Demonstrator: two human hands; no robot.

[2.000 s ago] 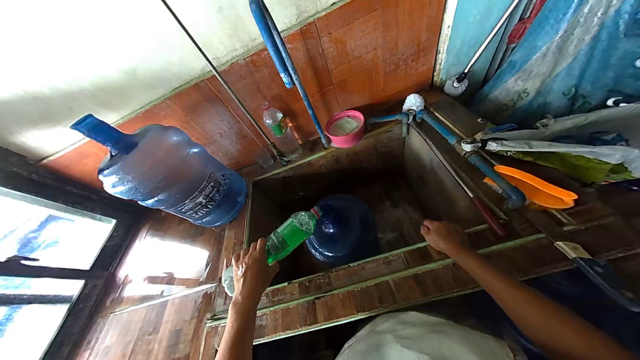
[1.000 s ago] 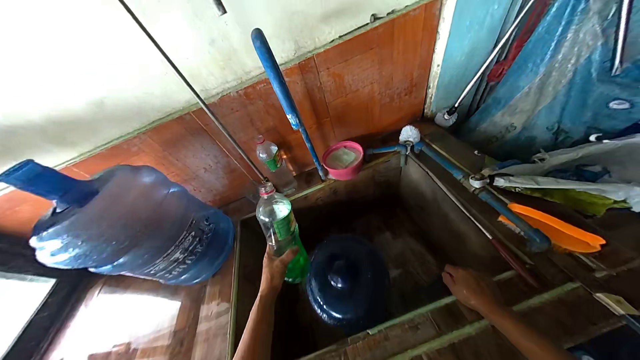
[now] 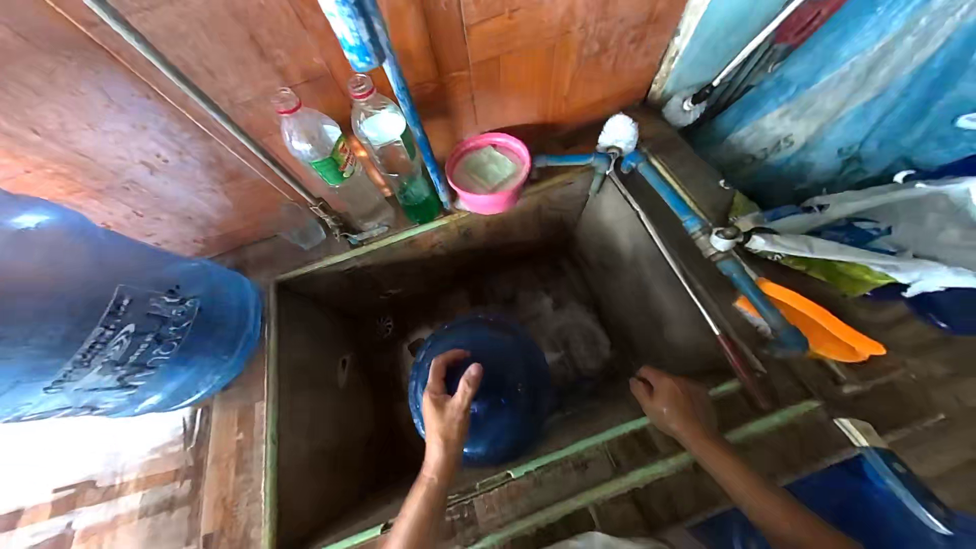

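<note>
My left hand (image 3: 450, 396) is over the blue rounded plastic jug (image 3: 507, 404) in the tiled basin, thumb and fingers apart, with nothing held. Whether it touches the jug I cannot tell. Near the front rim, to the right of the jug, is my right hand (image 3: 671, 400), its fingers curled and no object seen in them. A clear plastic bottle with green liquid (image 3: 396, 149) stands on the back ledge beside another clear bottle (image 3: 328, 160). The pink tub (image 3: 489, 174) sits just right of them.
A large blue water jug (image 3: 130, 313) lies at the left of the basin (image 3: 305, 404). Blue pipes (image 3: 675, 198) and a long-handled brush (image 3: 671, 259) run along the right rim, near an orange plastic scoop (image 3: 816, 320). A metal rod leans at the back left.
The bottle with green liquid has gone from my left hand to the back ledge, beside the other bottle. My left hand is now over the jug in the basin. The view has moved closer.
</note>
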